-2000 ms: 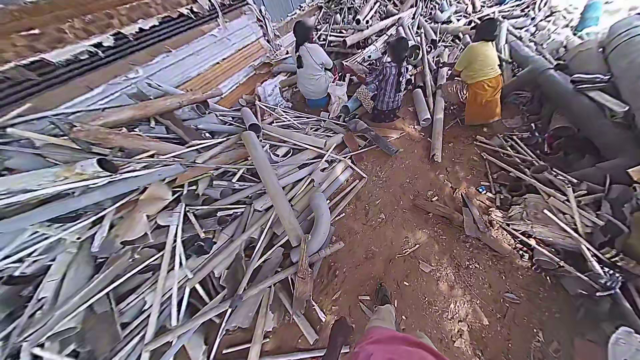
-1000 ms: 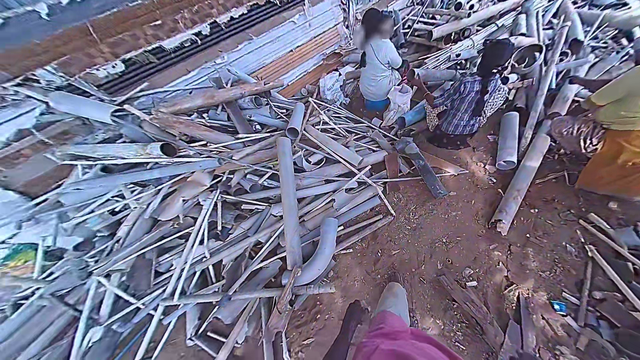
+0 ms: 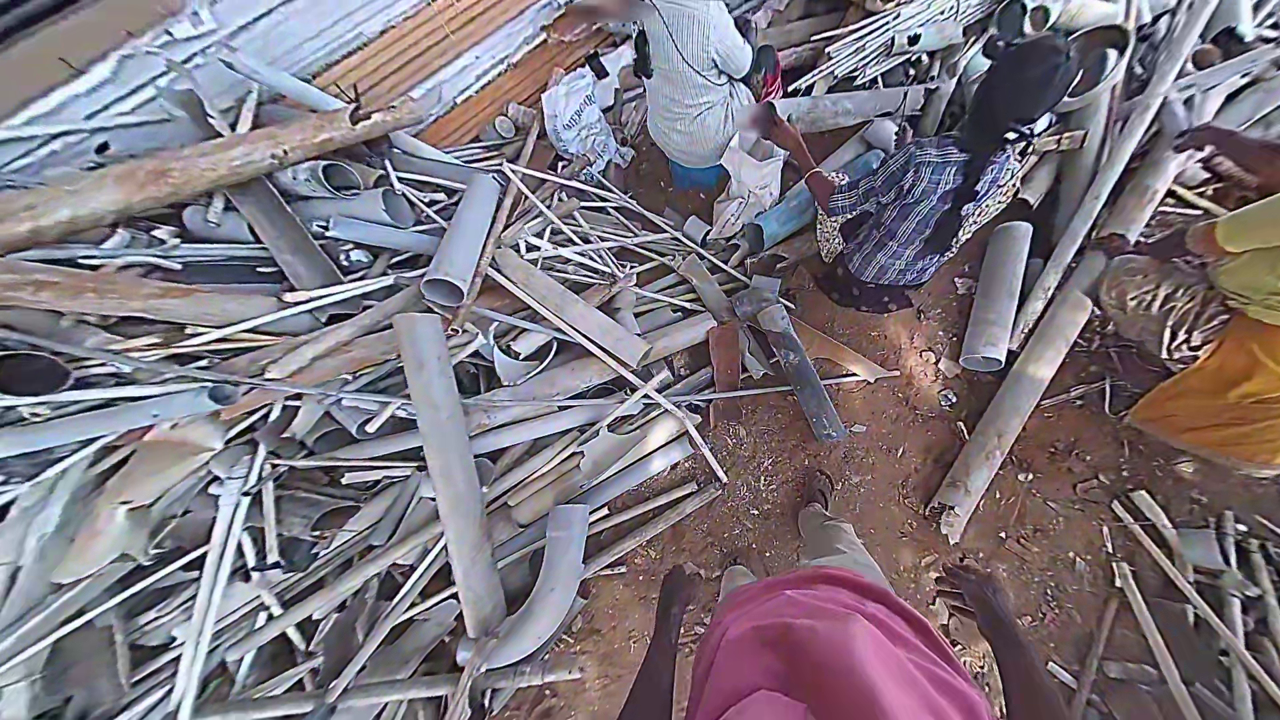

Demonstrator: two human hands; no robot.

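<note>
My left hand hangs low beside the pink shirt, over bare soil, with nothing seen in it; its fingers are not clear. On the other side of the shirt, my right hand is held out with fingers apart and holds nothing. Nearest to my left hand lies a curved grey pipe, at the edge of a large pile of scrap pipes. A straight grey pipe rests on the pile beside it. Ahead of my right hand, a long broken-ended pipe lies on the soil, near a short grey pipe.
Ahead sit a person in a white striped top and a person in a checked shirt, by a white sack. Another person in orange cloth is at the right. A split dark pipe lies on the brown soil.
My right hand has come into view beside the shirt. The view has moved forward, nearer to the seated people, and the straight and curved pipes now lie close to my left side.
</note>
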